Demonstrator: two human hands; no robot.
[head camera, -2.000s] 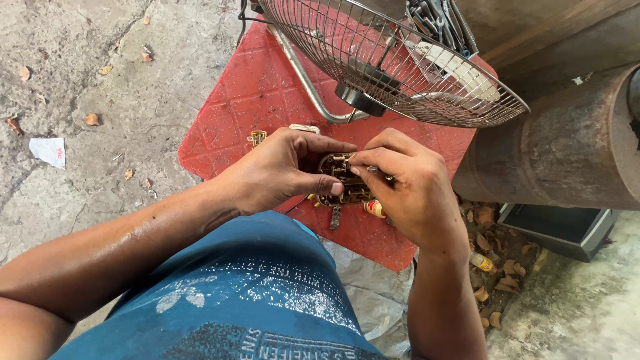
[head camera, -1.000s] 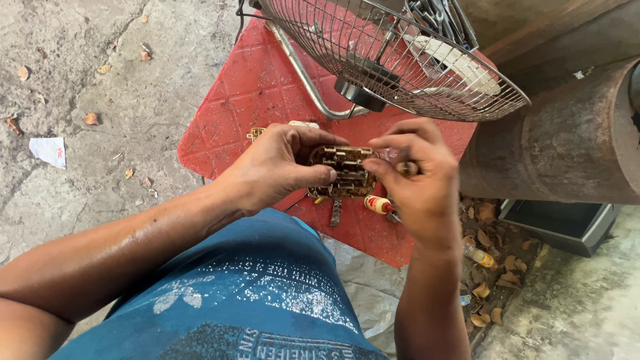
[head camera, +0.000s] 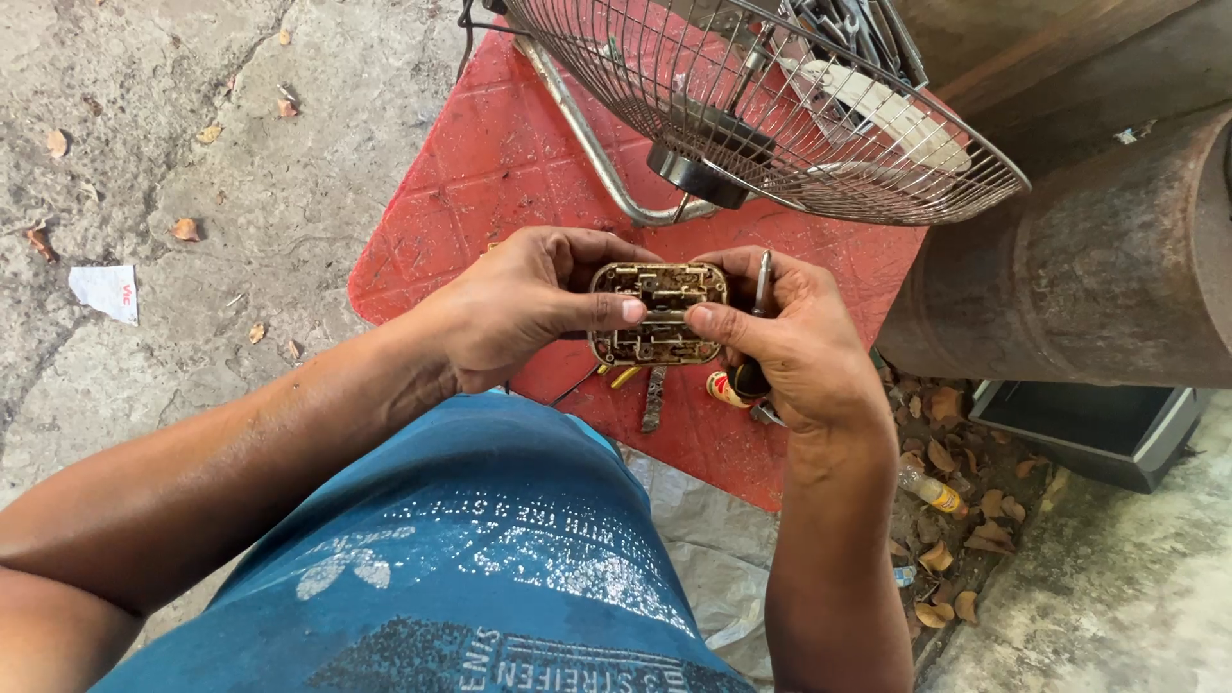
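Note:
A greasy, brass-coloured metal lock mechanism (head camera: 664, 342) with rounded corners is held level between both hands, its open face with rods and slots toward me. My left hand (head camera: 529, 298) grips its left end, thumb on the face. My right hand (head camera: 784, 327) holds the right end, thumb pressed on the inner parts. A screwdriver (head camera: 763, 279) is also held in my right hand, its metal shaft pointing up past the fingers and its dark handle below the palm. Beneath lie a dark metal strip (head camera: 654, 399), yellow tool handles (head camera: 624, 376) and a red and yellow container (head camera: 722, 388).
A wire-caged fan (head camera: 760, 115) stands over the red quilted-pattern tabletop (head camera: 452, 192). Metal pieces (head camera: 857, 38) lie behind it. At the right are a rusty drum (head camera: 1068, 250), a dark box-like object (head camera: 1088, 423), a plastic bottle (head camera: 932, 489) and dry leaves.
My right hand has come back against the right end of the mechanism, from slightly apart one second ago. The mechanism's face shows more fully now. The left hand keeps its hold.

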